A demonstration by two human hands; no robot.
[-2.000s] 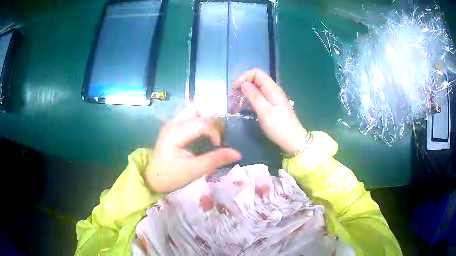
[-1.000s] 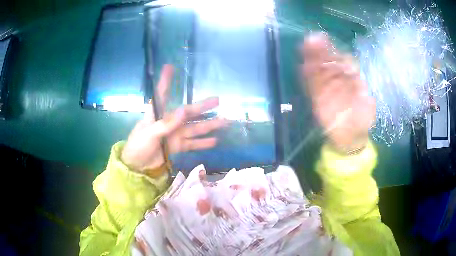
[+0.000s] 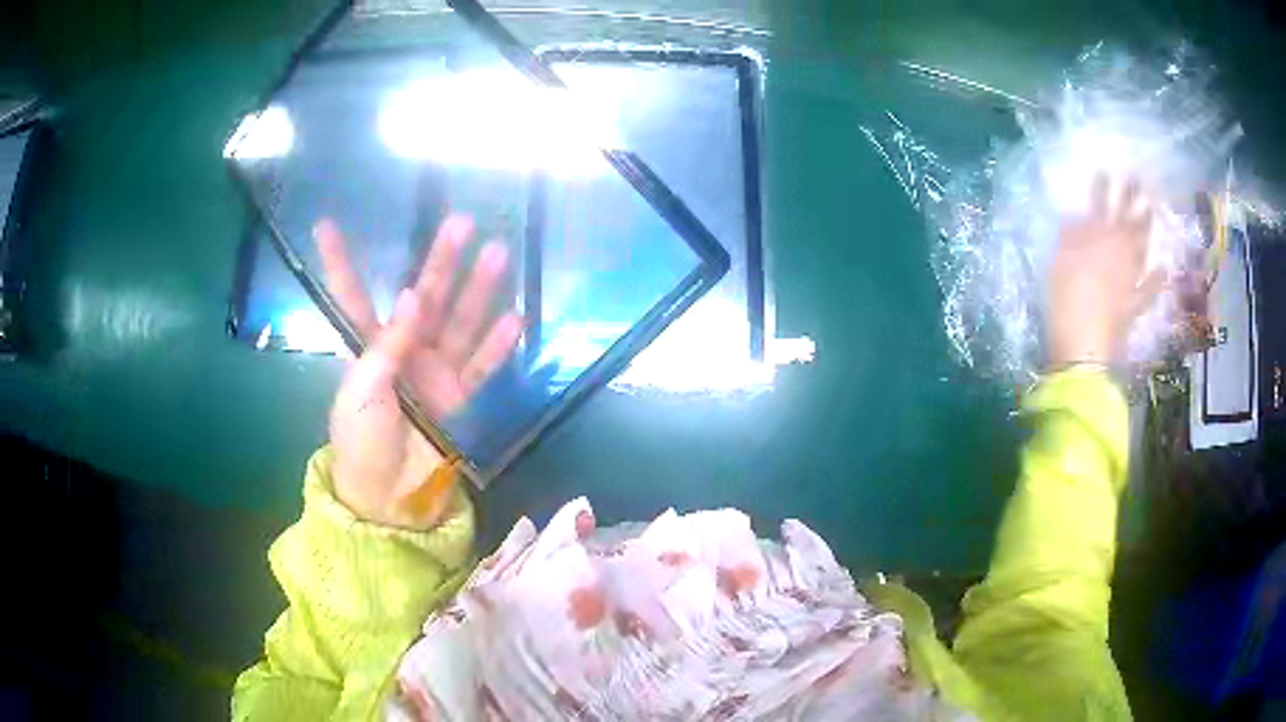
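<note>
A see-through touch panel [image 3: 609,327] with a black border is held up at a slant, one corner toward me. My left hand [image 3: 423,339] supports it from beneath, fingers spread and seen through the glass. An orange flex cable [image 3: 430,488] lies at its near edge by my wrist. My right hand [image 3: 1103,261] is on the discarded film pile [image 3: 987,268] at the right; its fingertips blur into the glare, so whether it holds film cannot be told.
A panel stack [image 3: 753,184] lies flat behind the held panel. Another stack [image 3: 289,327] lies to its left, partly covered. A dark-edged panel [image 3: 14,226] is at the far left. A white part with a black outline [image 3: 1224,346] lies beside the film pile. The green bench [image 3: 874,451] carries them.
The held panel has turned from upright in view to a diagonal slant and moved left on my left hand. My right hand has moved right, onto the film pile.
</note>
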